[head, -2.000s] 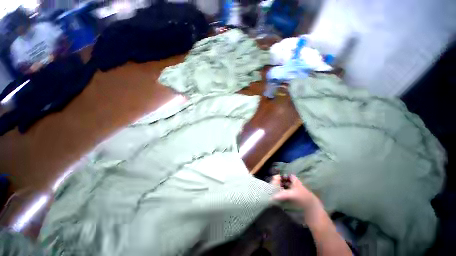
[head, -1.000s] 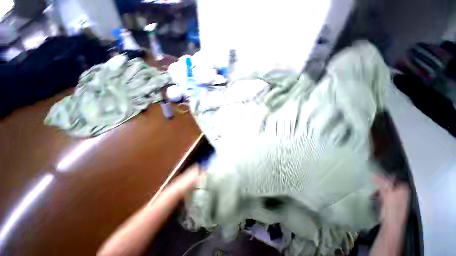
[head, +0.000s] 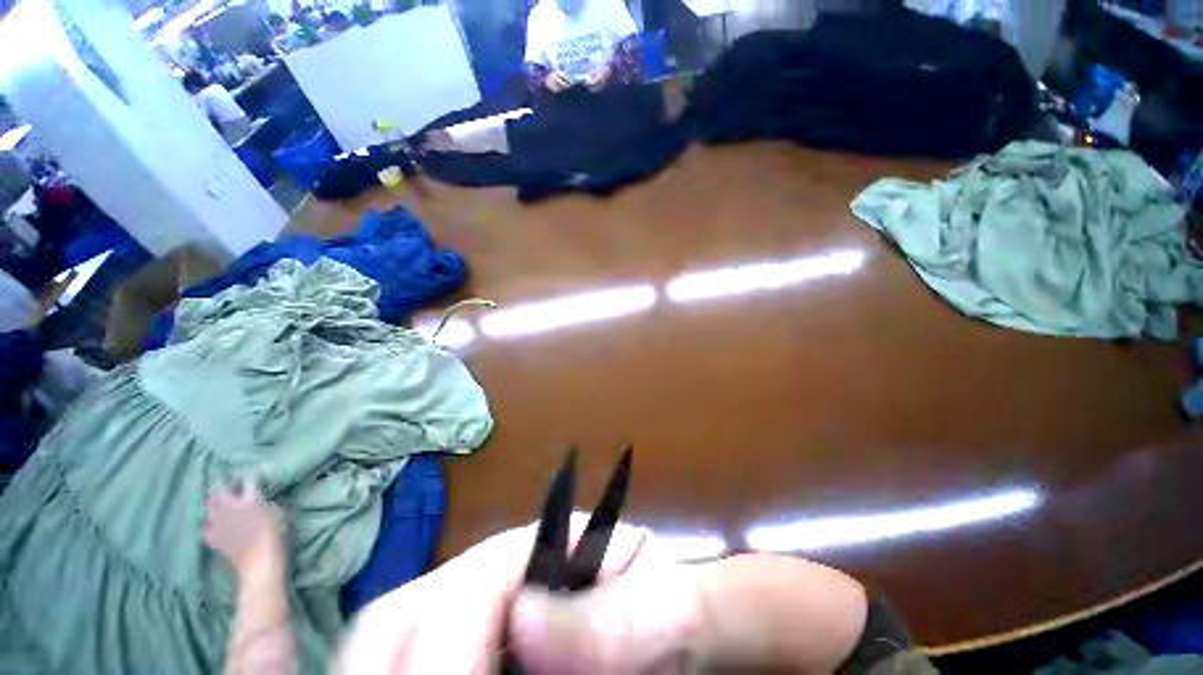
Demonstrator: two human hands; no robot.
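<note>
A pale green tiered dress (head: 158, 462) lies over the left side, its gathered seams showing and a puff sleeve hanging toward the middle. My left hand (head: 247, 525) is on the dress, small and blurred, fingers curled down at the cloth; whether it grips the cloth cannot be told. My right hand (head: 581, 626) is large and close at the bottom centre, shut on black thread snips (head: 575, 534). The two blades point up and stand apart. The handles are mostly hidden in the hand.
The glossy reddish-brown table (head: 633, 396) reflects strip lights. Blue cloth (head: 400, 534) lies under the green dress. Another green garment heap (head: 1042, 237) lies at the far right. Black garments (head: 858, 79) lie along the far edge, near a person in a white top (head: 578, 40). A white pillar (head: 145, 119) stands back left.
The view has swung left. The green dress held up between my hands a second ago is gone from in front; a dress now lies at left under my left hand. The snips now show clearly.
</note>
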